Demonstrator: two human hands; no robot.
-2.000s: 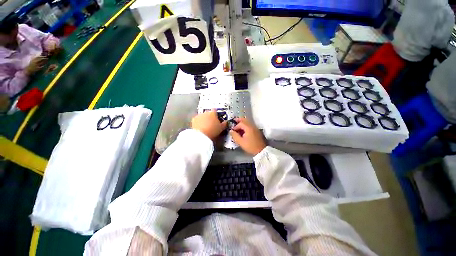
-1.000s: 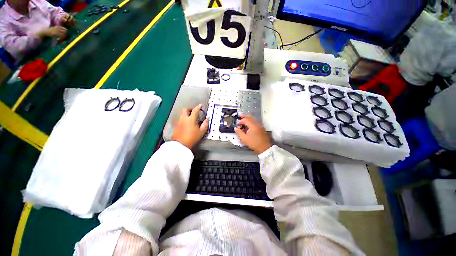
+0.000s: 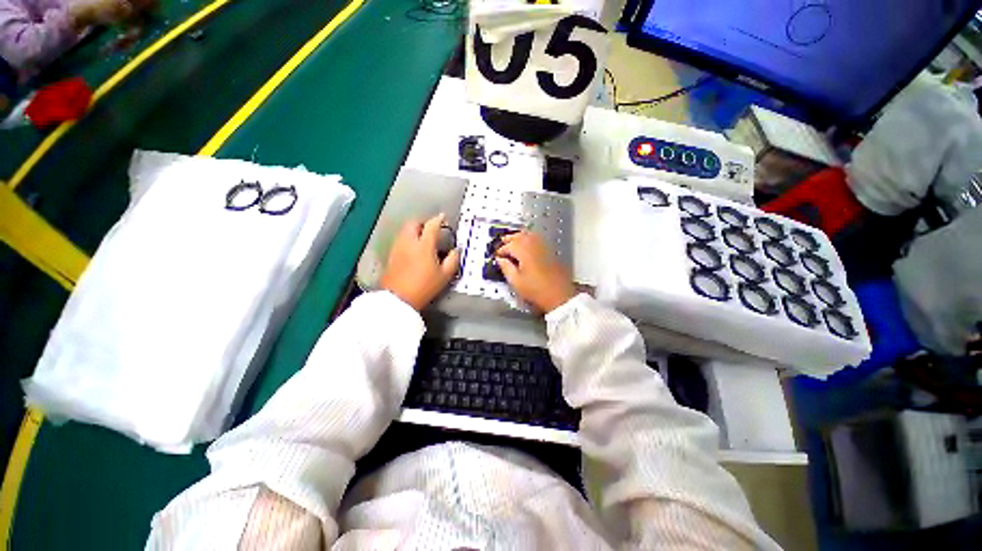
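My left hand [image 3: 420, 265] is on the left side of the silver-grey base plate [image 3: 521, 202]. Its thumb and fingers are around a small dark ring [image 3: 446, 238]. My right hand [image 3: 535, 271] is over the dark locating fixture [image 3: 495, 265] at the plate's centre. Its fingertips touch the fixture's seat and partly cover it, so I cannot tell whether they grip a part. Thin black rings lie in rows on the white supply tray [image 3: 646, 253] at the right. Two rings lie on the white receiving tray stack [image 3: 178, 285] at the left.
The keyboard [image 3: 490, 379] is below the plate, with a partly hidden mouse [image 3: 687, 383] to its right. The white box marked 05 [image 3: 535, 65] hangs above the plate. A dark square piece [image 3: 472, 153] lies behind it. The control panel [image 3: 673, 157] and monitor [image 3: 797, 43] are behind the supply tray.
My left hand has moved left from the fixture, now with a ring in its fingers. My right hand stays at the fixture, its fingertips now further over the seat. The camera view has shifted.
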